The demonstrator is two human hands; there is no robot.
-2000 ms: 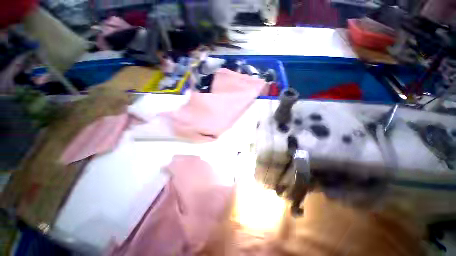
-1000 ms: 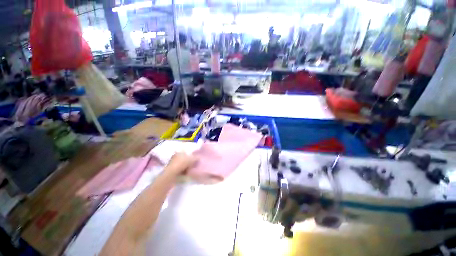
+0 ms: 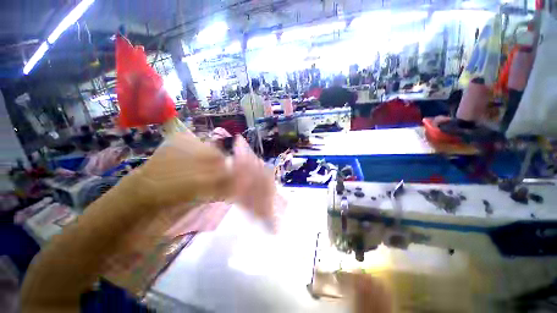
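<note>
My left hand (image 3: 204,165) is raised at left of centre, blurred, with the forearm coming from the lower left. It grips a pink cloth piece (image 3: 255,186) that hangs from the fingers above the white table. Another pink piece (image 3: 198,219) lies beyond my forearm, partly hidden, at the table's left edge. The white sewing machine (image 3: 421,205) stands at right, its lamp glowing near the needle. A blurred skin-toned shape at the bottom, below the machine head, seems to be my right hand (image 3: 369,294); its fingers cannot be made out.
A blue basket (image 3: 351,166) of dark and white scraps stands behind the white table (image 3: 275,257). Brown cardboard (image 3: 131,266) extends at left. A red bag (image 3: 141,88) hangs at upper left. An orange tray (image 3: 446,137) and pink thread cones (image 3: 473,101) are at back right.
The view has tilted up. My left hand, on the pink cloth beside the basket a second ago, has lifted it towards me. A blurred skin-toned shape has appeared below the machine head.
</note>
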